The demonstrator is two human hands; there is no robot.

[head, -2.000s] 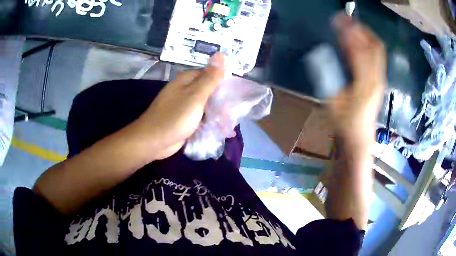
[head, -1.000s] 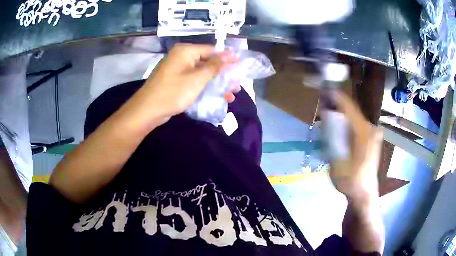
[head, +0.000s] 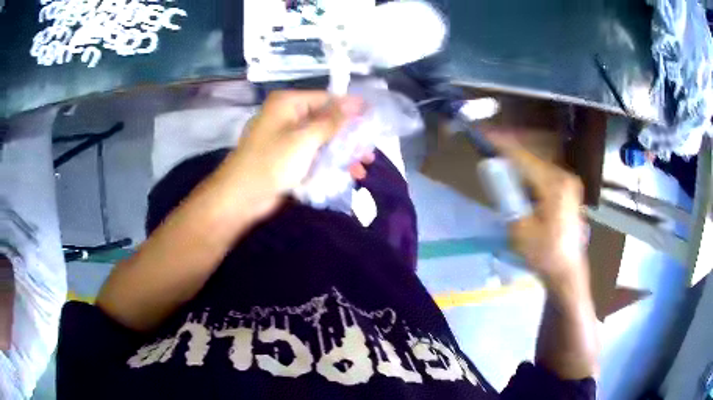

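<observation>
The white housing (head: 285, 58) lies at the bench's front edge, top centre, cut off by the frame's top. My left hand (head: 293, 141) holds the white power cord (head: 339, 76) just below the housing, with the crinkled clear bag (head: 332, 168) hanging over my lap. My right hand (head: 551, 207) grips the mallet (head: 406, 33) by its handle. The blurred white mallet head is over the housing's right part beside the cord and hides some of it. Whether it touches the housing cannot be told.
A loose pile of white U-shaped clips (head: 98, 30) lies on the dark bench (head: 547, 47) at the left. Bagged cords (head: 682, 74) sit at the right end, near a thin dark tool (head: 614, 84). Cardboard (head: 453, 168) stands under the bench.
My right hand has taken up the mallet and swung it to the housing, its head now further left and lower than one second ago. My left hand keeps the cord at the housing's edge.
</observation>
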